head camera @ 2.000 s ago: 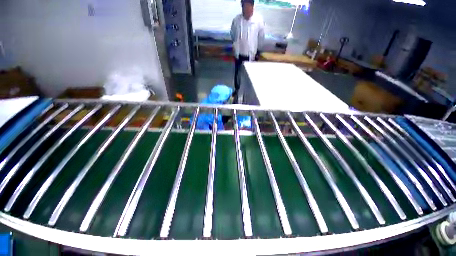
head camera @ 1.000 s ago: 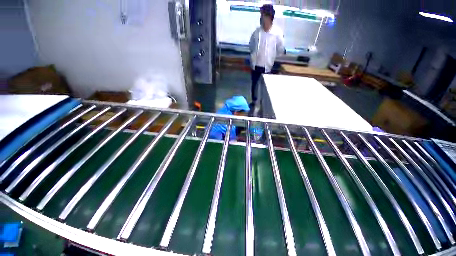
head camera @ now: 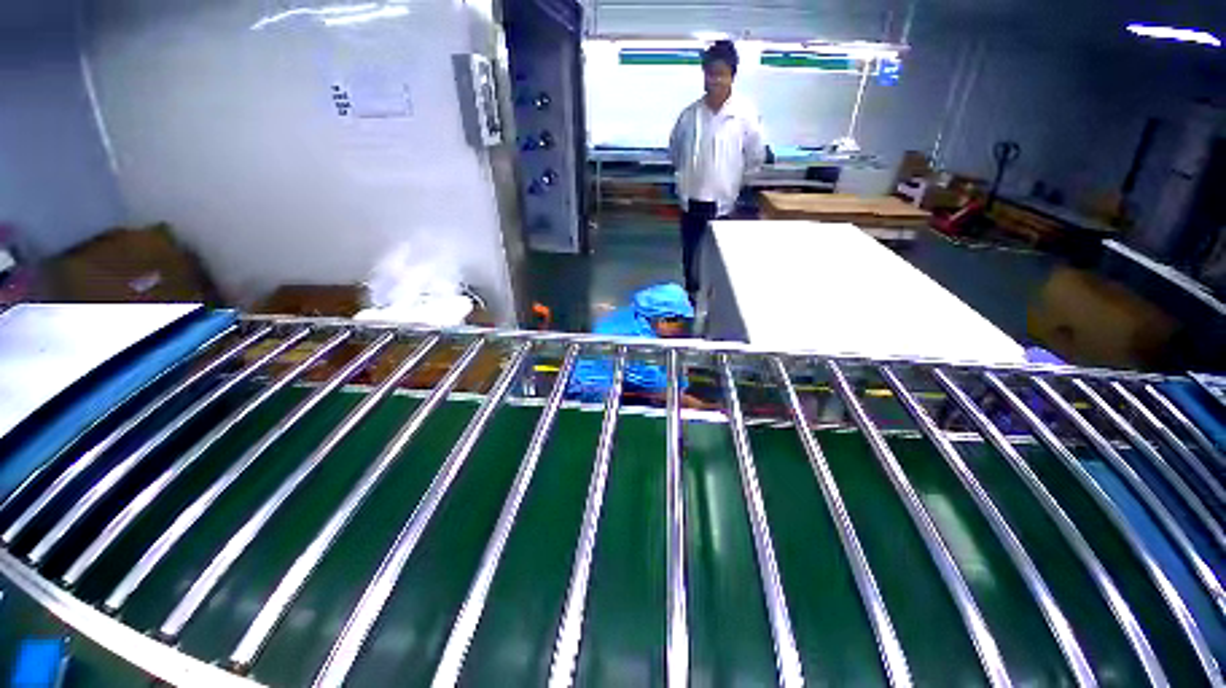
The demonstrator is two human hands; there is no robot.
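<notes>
The roller conveyor (head camera: 675, 524) lies nearest in front of me, with long shiny metal rollers running away from me. A dark green surface (head camera: 713, 484) shows below the rollers. Blue edge strips (head camera: 114, 390) border the rollers at the left, and a white panel (head camera: 67, 352) lies beyond them at the far left. Neither of my hands is in the picture.
A person in blue with a blue cap (head camera: 662, 304) is low behind the conveyor. A person in a white jacket (head camera: 717, 151) stands farther back. A long white-topped table (head camera: 847, 289), clear plastic wrap (head camera: 414, 285) and a cardboard box (head camera: 132, 266) are beyond. A blue pack (head camera: 38, 663) is at lower left.
The view has shifted, so the conveyor sits lower and further right. The person in blue shows more of the head and an arm reaching right. The person in white stands at the same spot.
</notes>
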